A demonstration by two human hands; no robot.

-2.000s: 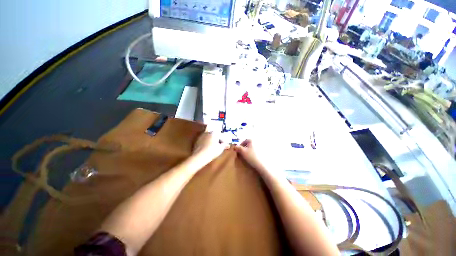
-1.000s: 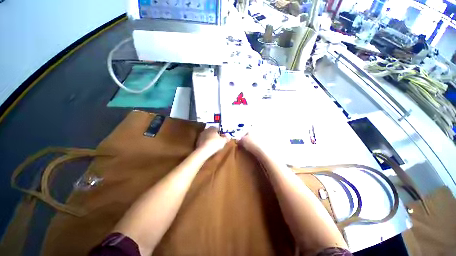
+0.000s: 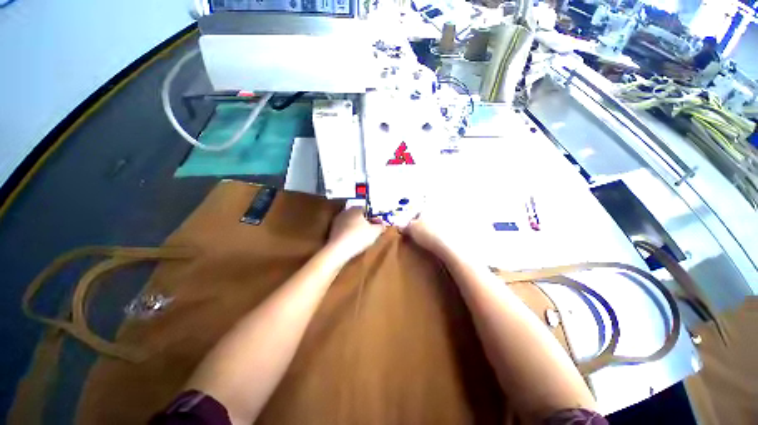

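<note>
A brown tote bag body (image 3: 366, 332) lies under the white sewing machine head (image 3: 403, 124) and hangs toward me. My left hand (image 3: 356, 232) and my right hand (image 3: 421, 233) grip its edge at the needle area (image 3: 389, 217), fingertips close together. The fabric creases between them. A dark label (image 3: 258, 205) lies on the bag's upper left. Tan handle loops (image 3: 81, 286) spread at the left, and other handle loops (image 3: 665, 311) at the right. A clear plastic packet (image 3: 150, 305) sits near the left handles. The needle itself is too small to tell.
The control screen (image 3: 283, 7) is cut off at the top. A teal sheet (image 3: 233, 141) lies behind the bag. A small dark item (image 3: 504, 226) and a thin red-and-dark tool (image 3: 534, 214) lie on the white table (image 3: 490, 183). Another brown bag (image 3: 735, 365) is at the right.
The view has shifted slightly, so the screen shows less at the top. Both hands stay at the needle area, holding the bag edge. The right handles and a pale button show more clearly than two seconds ago.
</note>
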